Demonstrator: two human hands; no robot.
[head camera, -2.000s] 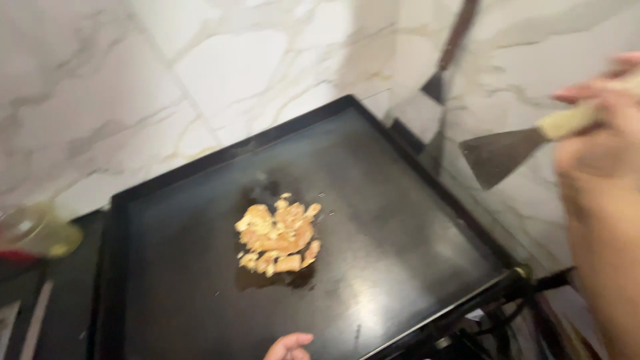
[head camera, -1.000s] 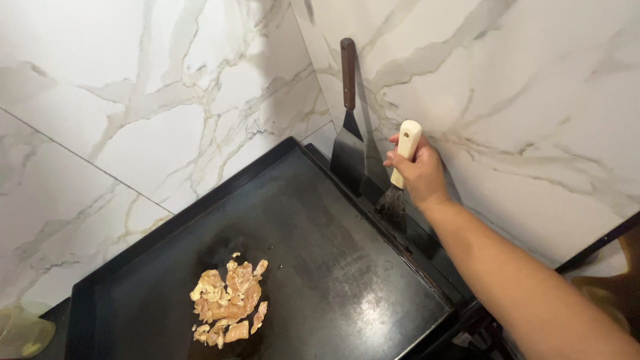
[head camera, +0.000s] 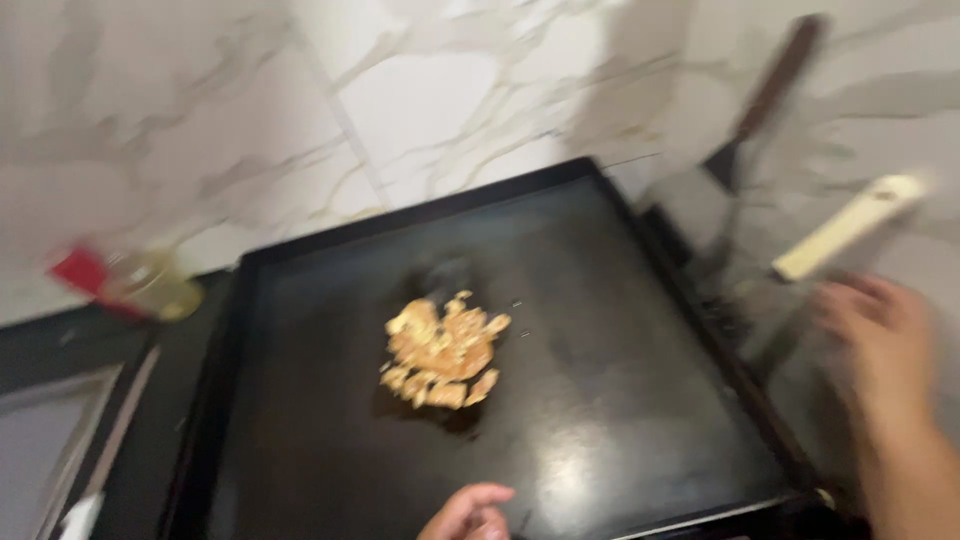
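Pieces of cooking meat (head camera: 442, 349) lie in a small pile on a black flat-top griddle (head camera: 600, 360), with dark liquid around them. My right hand (head camera: 874, 322) is blurred at the right, just below the cream handle of a scraper (head camera: 847, 225), and holds nothing. That scraper leans by the wall beyond the griddle's right edge, its blade low and hard to make out. My left hand (head camera: 471, 514) shows at the bottom middle over the griddle's near part, fingers partly curled, with nothing visible in it. A spatula with a brown handle (head camera: 780, 75) leans against the wall behind the scraper.
A marble-patterned wall (head camera: 450, 97) rises behind the griddle and along its right side. To the left, a clear container with yellowish contents (head camera: 161, 285) and a red thing (head camera: 82, 270) stand on a dark counter (head camera: 45, 337). A light framed panel (head camera: 52, 442) lies nearer.
My right hand held the cream-handled scraper in both earlier frames; it has let go of it beside the griddle and moved off the handle. The view has swung left.
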